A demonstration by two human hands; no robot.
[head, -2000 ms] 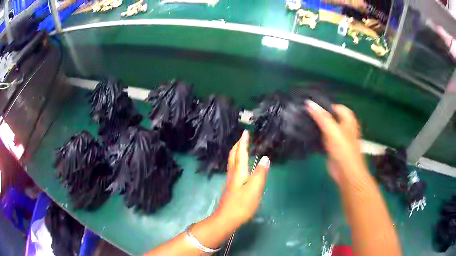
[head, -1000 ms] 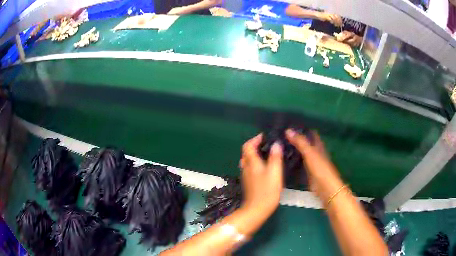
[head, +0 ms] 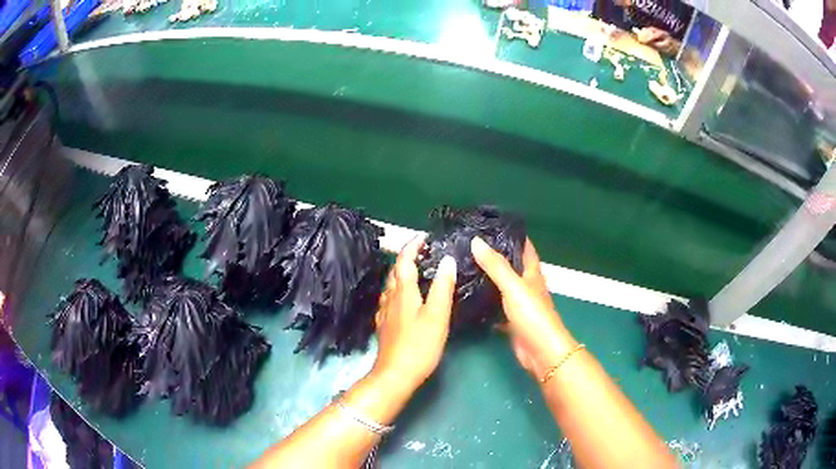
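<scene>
A black spiky hair clump point(head: 472, 247) is held between both my hands over the bench, beside the white rail. My left hand point(head: 412, 316) grips its left side and my right hand point(head: 518, 293) grips its right side, thumbs on the near face. Several full black hair clumps point(head: 335, 275) stand on the bench to the left, in two rough rows. The underside of the held clump is partly hidden by my hands.
Small black hair pieces point(head: 676, 343) lie at the right, near white swabs point(head: 724, 409) and another black pile point(head: 790, 430). Beyond the white rail point(head: 605, 291) runs the green conveyor belt point(head: 367, 137). Beige parts point(head: 524, 27) and a person's hand show on the far bench.
Both hands have come back from over the belt to the near side of the rail, with the hair clump between them. The camera view has tilted down and shifted.
</scene>
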